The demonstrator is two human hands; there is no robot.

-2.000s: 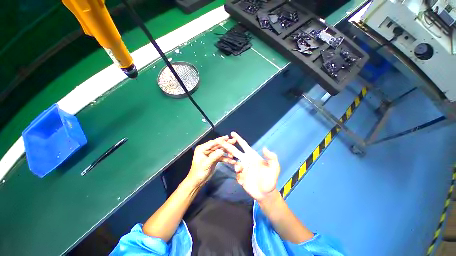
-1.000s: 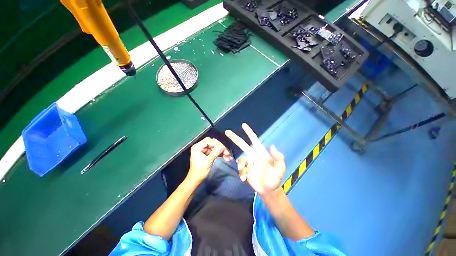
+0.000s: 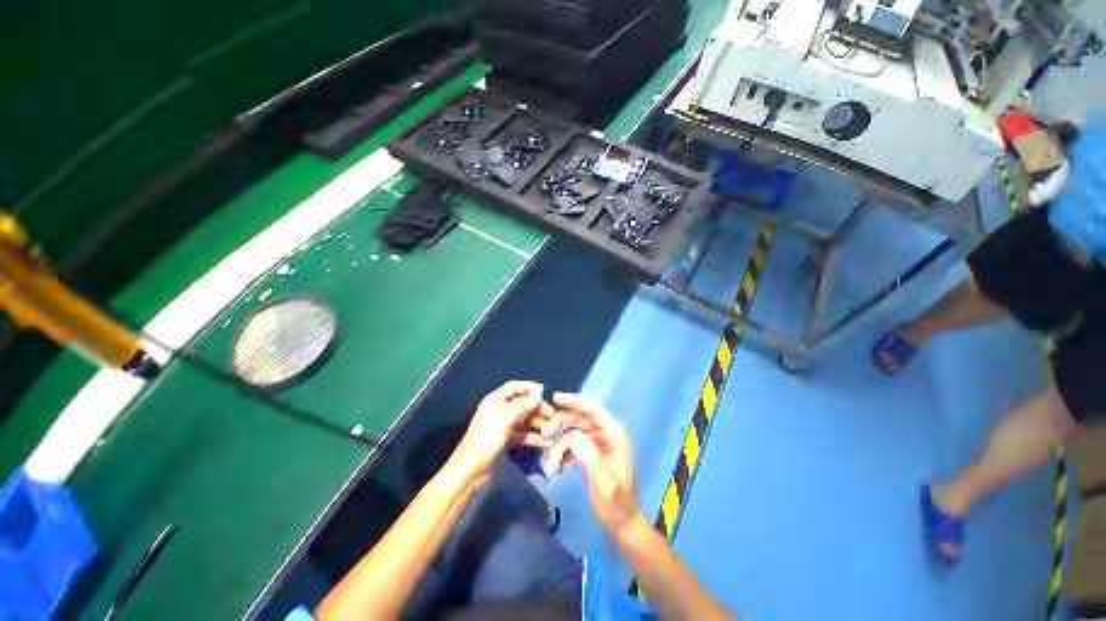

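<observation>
My left hand (image 3: pixel 500 427) and my right hand (image 3: pixel 597 459) are close together above my lap, off the bench's near edge, with fingers bent towards each other. Something small and dark may lie between the fingertips, but it is too small and blurred to tell. The round dish of silvery grains (image 3: pixel 284 343) lies on the green bench, up and left of my hands. The orange-yellow screwdriver (image 3: pixel 67 303) shows at the left edge, its black nose near the dish.
Black parts tray (image 3: pixel 552 182) at the bench's far end, stacked black trays (image 3: pixel 582 49) behind it. Small black parts (image 3: pixel 418 218) lie beside the tray. Blue bin (image 3: pixel 43 540) and thin dark stick (image 3: pixel 143 570) at lower left. White machine (image 3: pixel 837 115) at upper right. A person's legs (image 3: pixel 970 303) at right.
The view has turned right, so bench items appear further left and a person's legs have come into view. My right hand's spread fingers have bent in and come closer to my left hand.
</observation>
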